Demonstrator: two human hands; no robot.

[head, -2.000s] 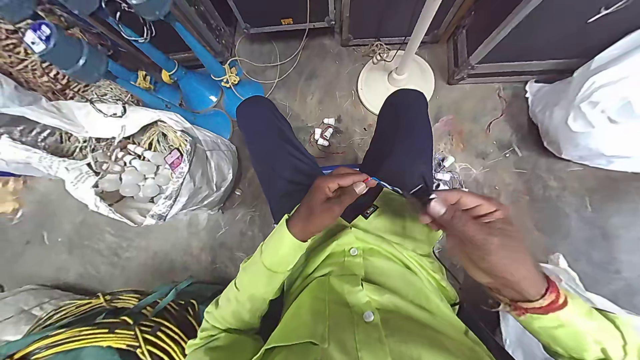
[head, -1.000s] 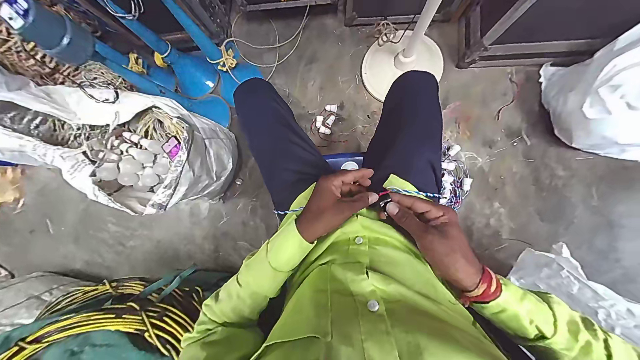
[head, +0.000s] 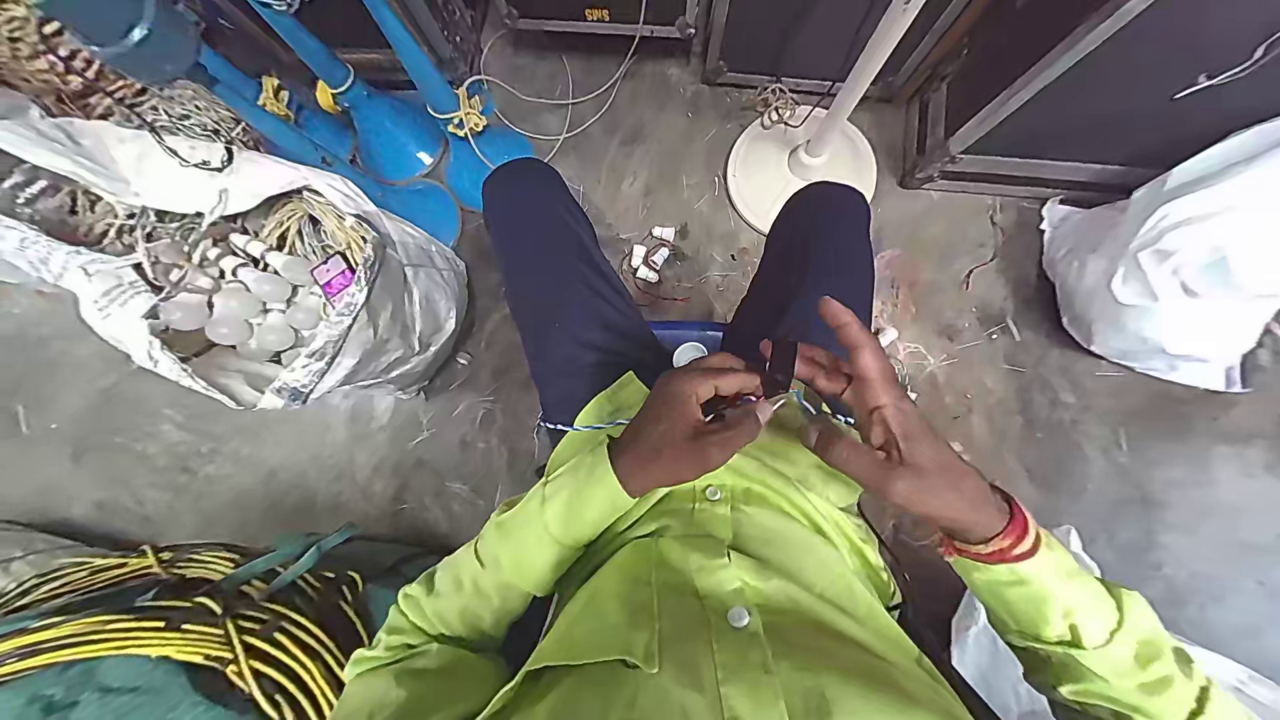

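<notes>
My left hand (head: 690,420) pinches a twisted blue-and-white wire (head: 585,427) in front of the shirt, its thumb and forefinger close together. Between the two hands stands a short dark strip, apparently black tape (head: 780,368), near the wire joint. My right hand (head: 880,430) is beside it with the fingers spread; its fingertips are near the strip, and whether they touch it is unclear. More of the twisted wire shows under the right hand. Part of the joint is hidden behind the fingers.
White bulb holders (head: 655,255) lie on the floor between the knees. A white sack (head: 420,310) of light bulbs (head: 235,310) is at left, above coiled yellow-and-black cable (head: 180,630). Blue stands (head: 390,140), a white round stand base (head: 750,165), black cases (head: 1040,90) and another white sack (head: 1180,260) surround the legs.
One second ago both hands were close together at the wire joint. Now the right hand's fingers are spread and raised, and the dark strip stands up between the hands.
</notes>
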